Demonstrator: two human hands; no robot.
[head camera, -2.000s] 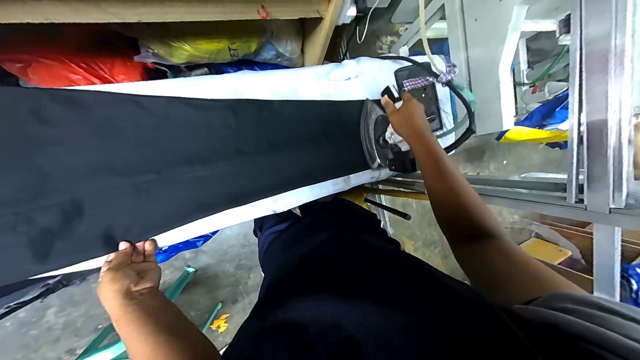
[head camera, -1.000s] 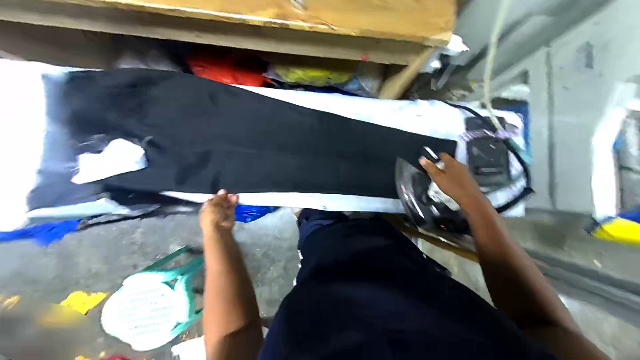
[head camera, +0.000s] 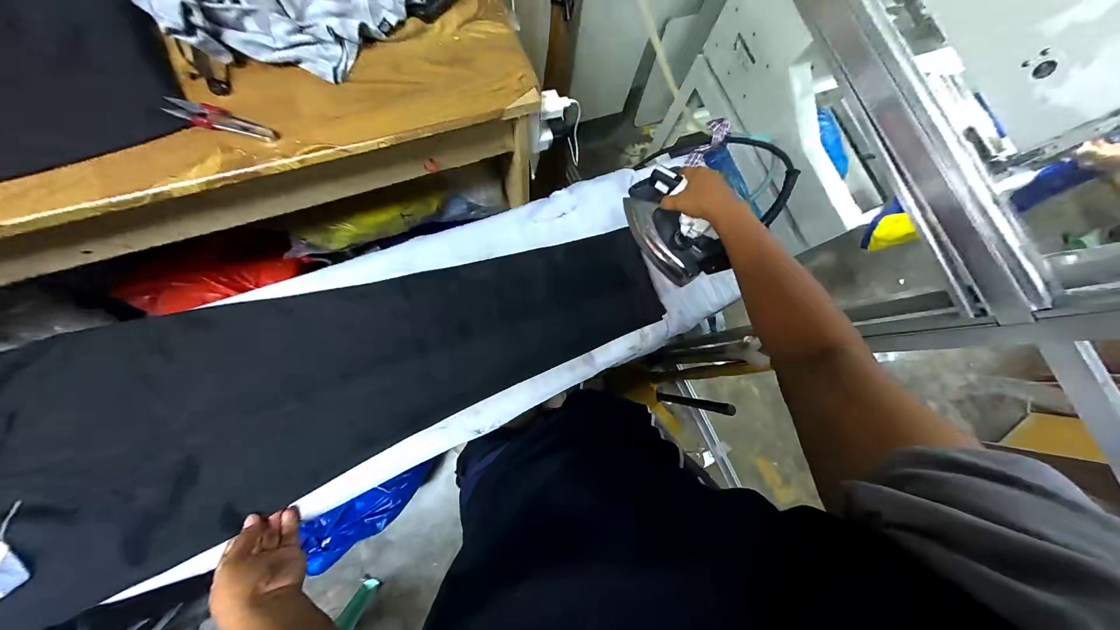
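A long piece of black fabric (head camera: 350, 359), shaped like a trouser leg, lies flat along an ironing board with a white cover (head camera: 560, 214). My right hand (head camera: 709, 197) grips the handle of an electric iron (head camera: 669, 232), tilted near the board's narrow right end, just beyond the fabric's edge. Its metal soleplate faces left. At lower left my left hand (head camera: 262, 560) has its fingertips at the fabric's near edge, palm up; whether they pinch the cloth is hard to tell. A white scrap (head camera: 10, 569) lies on the fabric at the far left.
Behind the board is a table covered in brown wrapping (head camera: 420, 79), with red-handled snips (head camera: 219, 121) and grey cloth (head camera: 289, 31) on it. Red (head camera: 210, 271) and blue plastic (head camera: 367, 516) bags are below. A metal frame (head camera: 945, 157) stands at right; the black iron cord (head camera: 783, 175) loops beside the board.
The view has swung, bringing the tabletop into sight. My right hand has kept hold of the iron, now just past the fabric's right end, where a second ago it was over its near corner.
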